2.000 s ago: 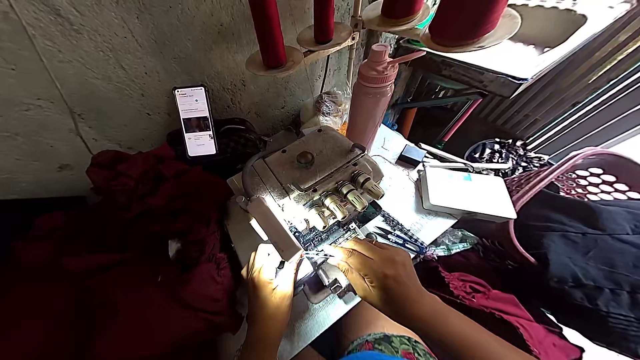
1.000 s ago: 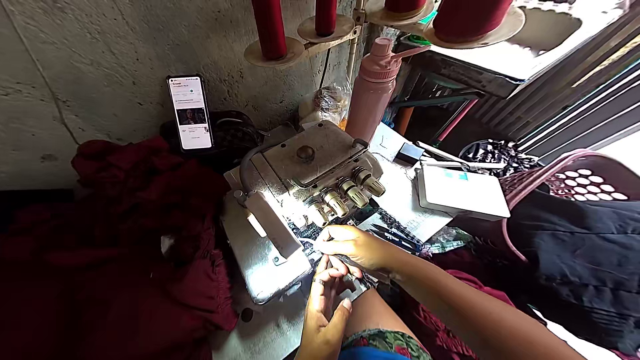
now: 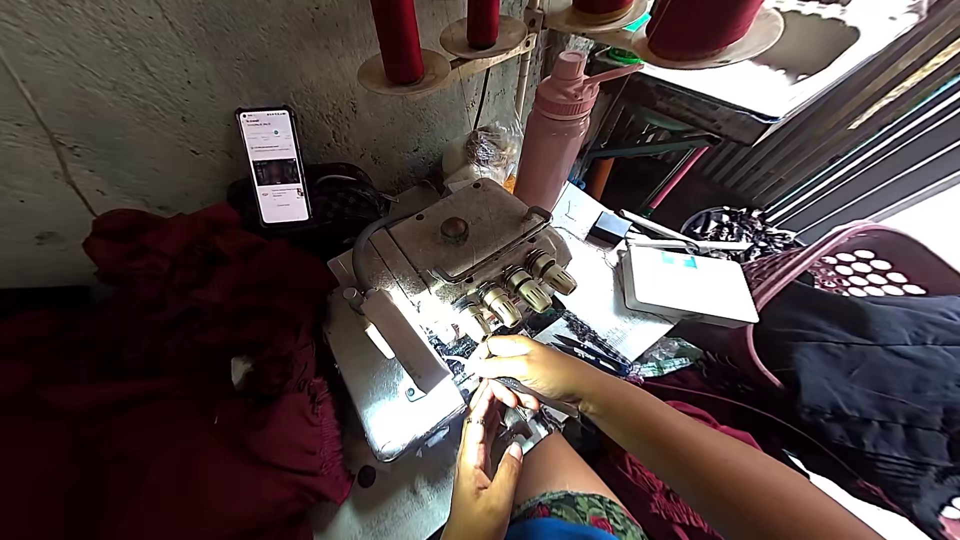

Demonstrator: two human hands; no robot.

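Note:
An overlock sewing machine (image 3: pixel 465 232) stands before me, its row of thread tension dials (image 3: pixel 517 289) facing right. My right hand (image 3: pixel 529 366) is bent at the machine's front near the needle area, fingertips pinched together; a thin dark tool seems to lie under its palm, though its tip is hidden. Just below, my left hand (image 3: pixel 487 457) is beside the machine's lower front cover (image 3: pixel 531 429), fingers raised and thumb apart. The fingertips of both hands are close together. Whether the left fingers grip anything is unclear.
Dark red fabric (image 3: pixel 210 360) is heaped at left. A phone (image 3: pixel 274 166) leans by the wall. A pink bottle (image 3: pixel 559 135) stands behind the machine, with a white box (image 3: pixel 686 285), scissors (image 3: pixel 592 352) and a pink basket (image 3: pixel 862 259) at right. Thread cones (image 3: pixel 397 41) hang above.
My left hand has moved from the machine's left front to the right, below my right hand. My right hand was lower at the front two seconds ago and is now bent near the dials.

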